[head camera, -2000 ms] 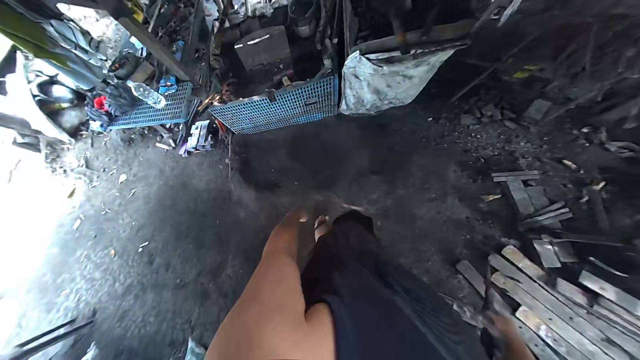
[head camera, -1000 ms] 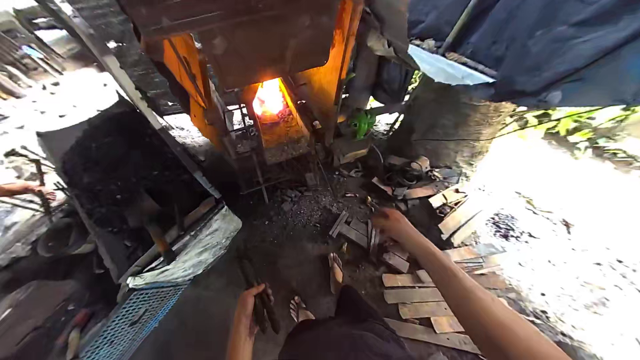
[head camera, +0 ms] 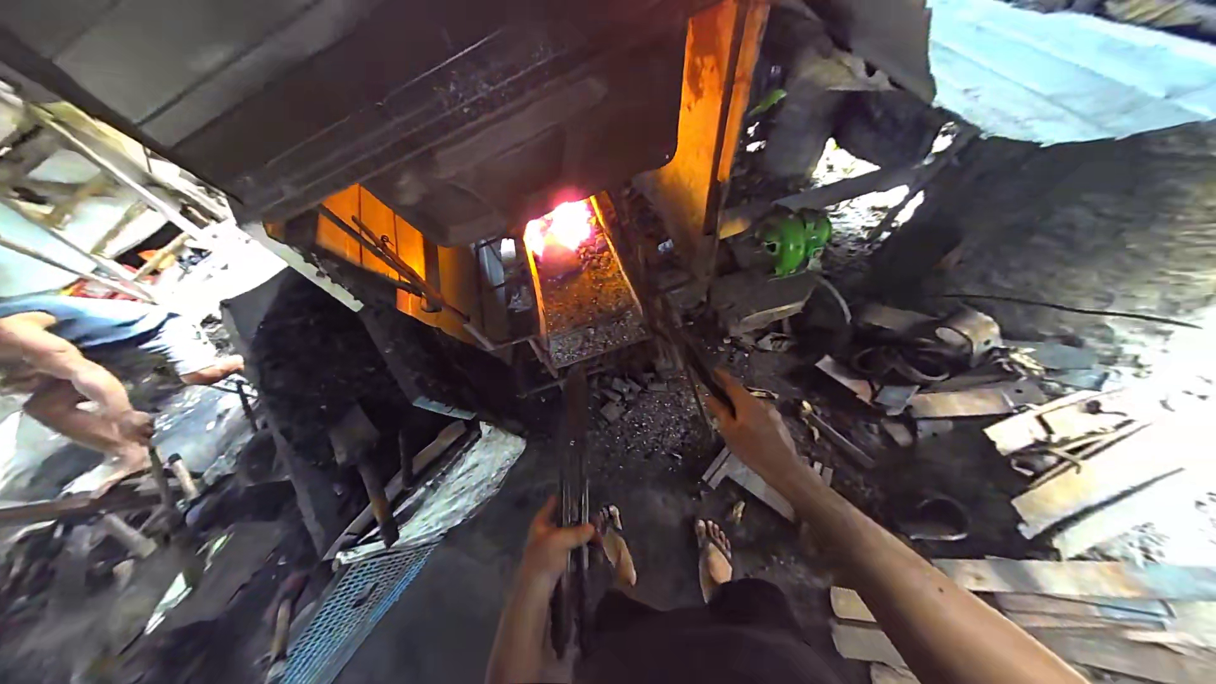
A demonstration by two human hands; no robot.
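Glowing coals [head camera: 562, 228] burn in a forge trough [head camera: 589, 304] ahead of me. My left hand [head camera: 556, 541] is closed around a pair of long dark metal tongs [head camera: 574, 456], held upright short of the trough. My right hand [head camera: 746, 413] grips the near end of a dark metal bar or tool [head camera: 692, 356], which slants up along the trough's right side. Its far end is hard to make out beside the frame. My two sandalled feet stand below, between the hands.
A dark hood [head camera: 494, 123] hangs over the fire. A green blower [head camera: 796, 240] stands right of it, near scrap metal and flat bars [head camera: 1064, 579]. At left are a hammer [head camera: 366, 465], a blue plastic grid [head camera: 356, 598] and a seated person [head camera: 85, 389].
The view has swung round to the forge. My left hand holds the tongs in both of the last two frames. My right hand has come to the bar beside the trough.
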